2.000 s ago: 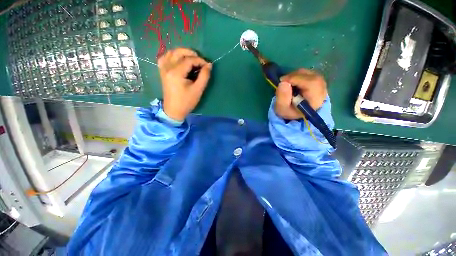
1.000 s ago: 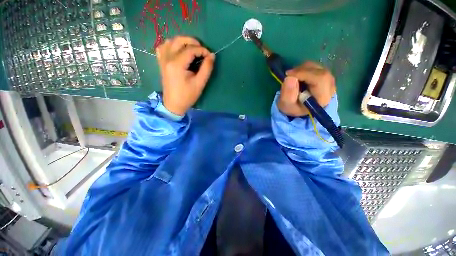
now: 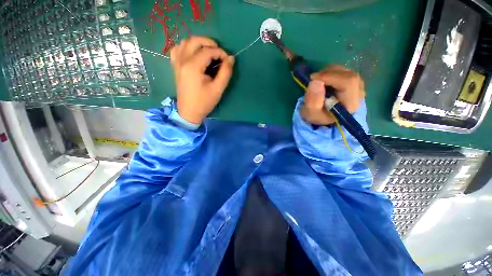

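Observation:
My left hand [image 3: 199,78] pinches a thin silvery solder wire [image 3: 247,48] between thumb and fingertips. The wire runs from the fingertips to a small round white disc [image 3: 271,25] on the green mat, and its other end trails left toward the clear tray. My right hand [image 3: 334,94] holds a dark blue soldering iron [image 3: 302,71] like a pen. The iron's brownish tip is at the lower part of the disc, beside the wire's end. A tiny silvery-dark part shows on the disc at the tip, too small to make out.
A clear blister tray [image 3: 73,56] with rows of silvery parts lies left. Red wires [image 3: 167,21] lie behind my left hand. A metal-rimmed iron stand tray [image 3: 403,86] is at right. A clear round edge [image 3: 318,5] is at the top. Stacked trays [image 3: 423,183] stand below the bench edge.
The view has shifted slightly, so the disc and hands appear a little higher and further right than two seconds ago. The wire and iron tip stay at the disc.

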